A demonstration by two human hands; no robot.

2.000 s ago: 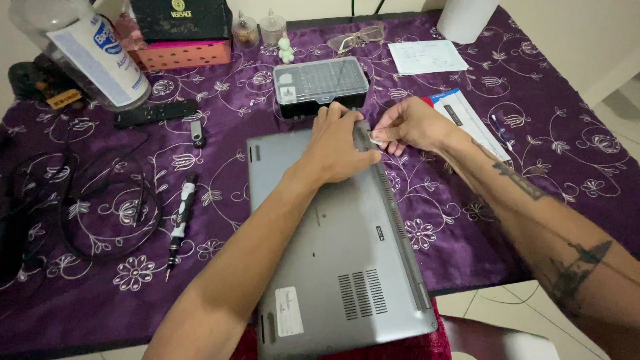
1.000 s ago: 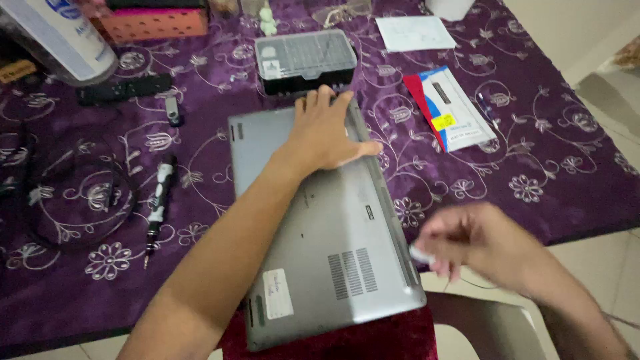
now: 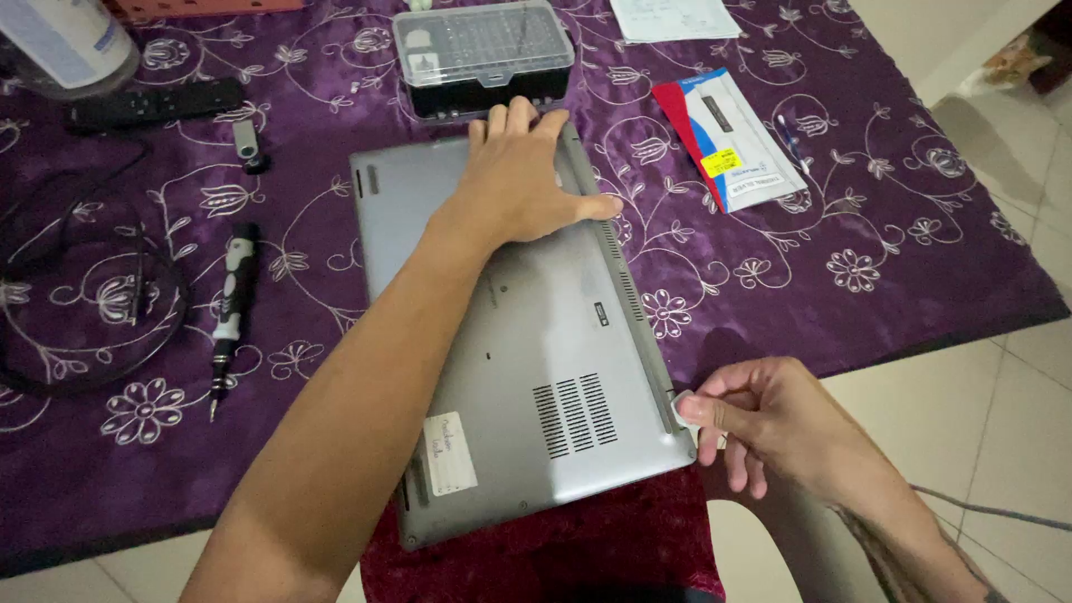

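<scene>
A grey laptop (image 3: pixel 536 335) lies upside down, its vented bottom cover facing up, partly over the table's front edge. My left hand (image 3: pixel 523 180) rests spread on the cover near its far end, the thumb reaching over the hinge-side edge. Between the thumb and fingers of my right hand (image 3: pixel 754 419) is a small whitish pick (image 3: pixel 684 410), which touches the laptop's hinge-side edge near the near right corner. A precision screwdriver (image 3: pixel 230 310) lies left of the laptop. Beyond the laptop stands a black case with a clear lid (image 3: pixel 486 46).
A thermal paste packet (image 3: pixel 737 142) and a paper (image 3: pixel 677 18) lie at the right. At the left are a coiled black cable (image 3: pixel 180 310), a remote control (image 3: pixel 155 105), a USB stick (image 3: pixel 245 141) and a large bottle (image 3: pixel 71 42). A cat (image 3: pixel 1009 63) is on the floor.
My right hand has moved from the laptop's far end, beside my left hand, to its near right corner with the pick. My left hand has stayed on the far part of the cover.
</scene>
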